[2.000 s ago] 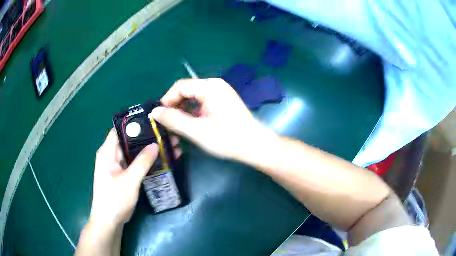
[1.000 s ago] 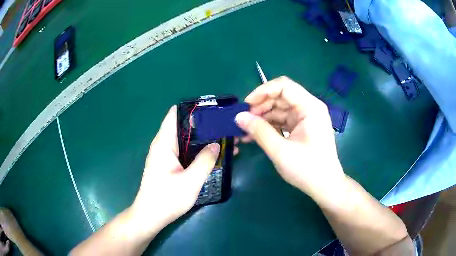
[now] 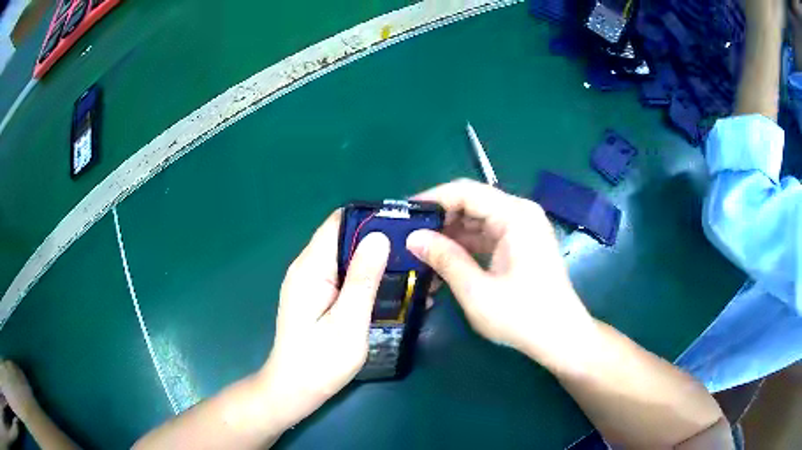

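Note:
A black open phone body [image 3: 390, 299] is held upright in front of me. A dark blue cover plate [image 3: 397, 250] lies over its upper half, partly hidden by both thumbs. Thin red wires run at its left inner edge and a yellow flex cable shows below the plate. A silvery circuit board [image 3: 384, 344] is at the lower end. My left hand [image 3: 330, 321] grips the phone's left side, thumb on the plate. My right hand [image 3: 501, 272] holds the upper right side, thumb on the plate; its fingers are partly hidden behind the phone.
Slim silvery tweezers or pry tool [image 3: 481, 154] lie beyond my right hand. Loose blue plates [image 3: 578, 207] lie to the right. A pile of plates [image 3: 677, 66] is at upper right, beside another person's sleeve [image 3: 747, 176]. A curved rail [image 3: 264, 77], waiting phone [image 3: 85, 130] and red tray [image 3: 75, 33] are beyond.
The plate has moved from above the phone, in my right fingers, down onto its upper half. My right thumb has moved onto it. The neighbour's arm has shifted, showing more of the pile.

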